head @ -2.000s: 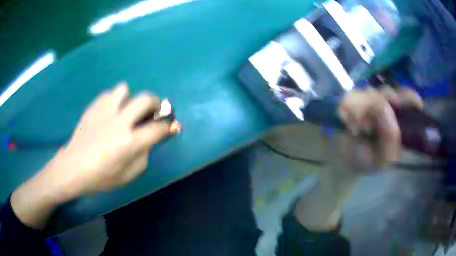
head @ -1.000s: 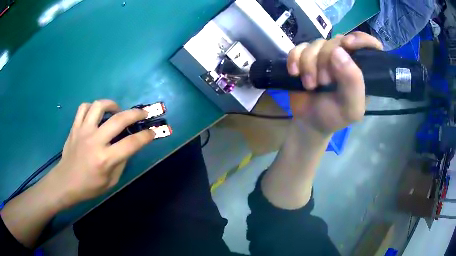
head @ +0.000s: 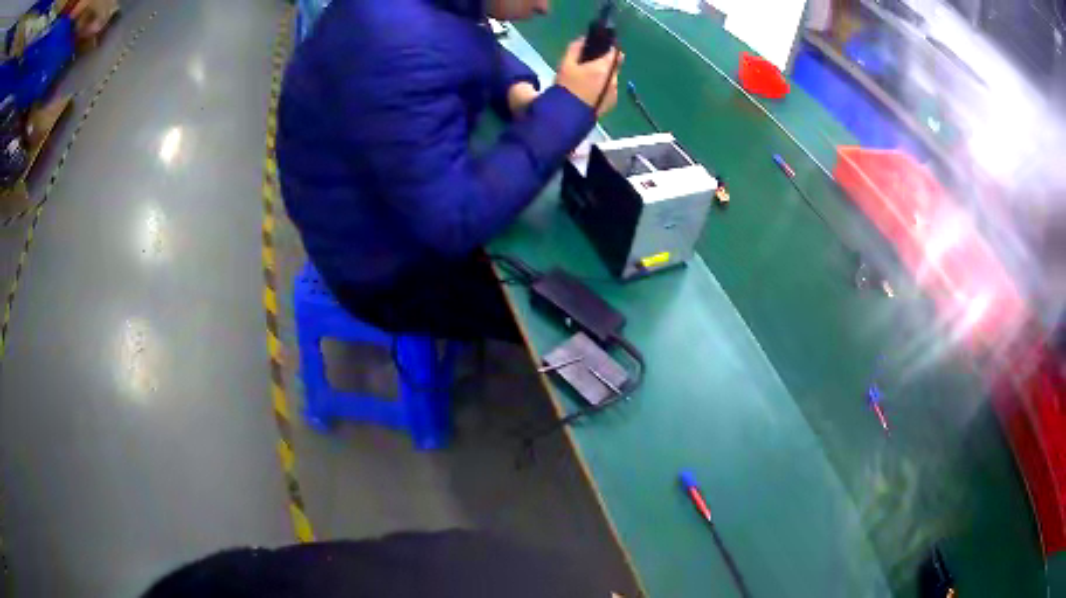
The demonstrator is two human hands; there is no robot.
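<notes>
Neither of my hands shows clearly; a dark sleeve or clothing (head: 351,570) crosses the bottom edge. Nearest in front of me, an end connector (head: 697,495), blue and red, lies on the green bench mat (head: 748,421). Its black lead runs down out of the picture. A second blue and red connector (head: 877,407) lies further right. A dark piece with a small coppery tip (head: 942,575) is cut off at the bottom right.
A seated person in a blue jacket (head: 386,140) holds a black tool (head: 600,37). Beside them are a screw feeder (head: 666,210), a black power adapter (head: 578,304), a grey box (head: 586,368) and a blue stool (head: 374,391). Red trays (head: 923,240) stand at the right.
The view has swung from my own work spot to the neighbouring worker. My hands, the screwdriver and the clamps have left the picture.
</notes>
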